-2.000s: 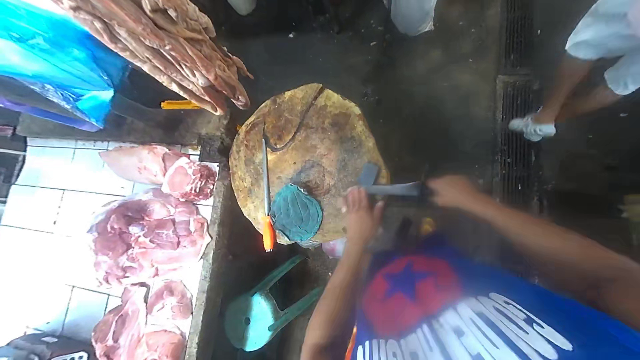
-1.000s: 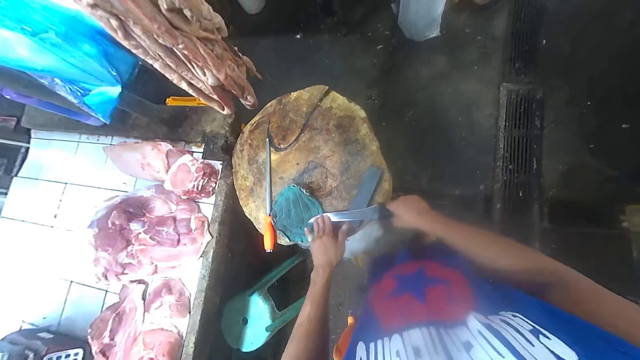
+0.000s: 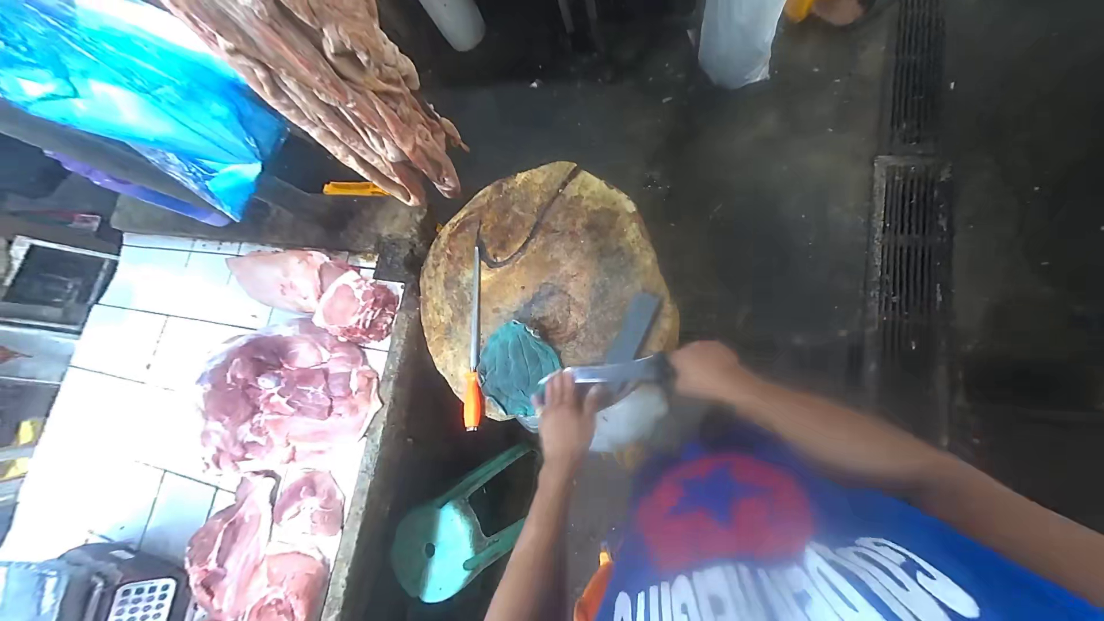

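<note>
My right hand (image 3: 709,371) grips the dark handle of a knife (image 3: 608,373), its blade pointing left. The fingertips of my left hand (image 3: 567,414) are at the blade's tip end; whether they press on it is unclear. Beneath the knife a grey sharpening stone (image 3: 634,328) lies slanted at the right edge of a round wooden chopping block (image 3: 595,250). A folded green cloth (image 3: 519,366) is on the block just left of my left hand. Beside the cloth lies a sharpening steel (image 3: 475,319) with an orange handle.
Pieces of raw meat (image 3: 289,392) lie on a white tiled counter (image 3: 121,431) at the left. More meat (image 3: 345,95) hangs above it beside a blue plastic bag (image 3: 138,95). A green plastic stool (image 3: 444,552) stands below the block. A floor drain grate (image 3: 912,241) runs at the right.
My right hand and the knife have shifted over the stone between frames. My left hand has moved left from its first position, to the cloth's edge. The person at the upper right is out of view.
</note>
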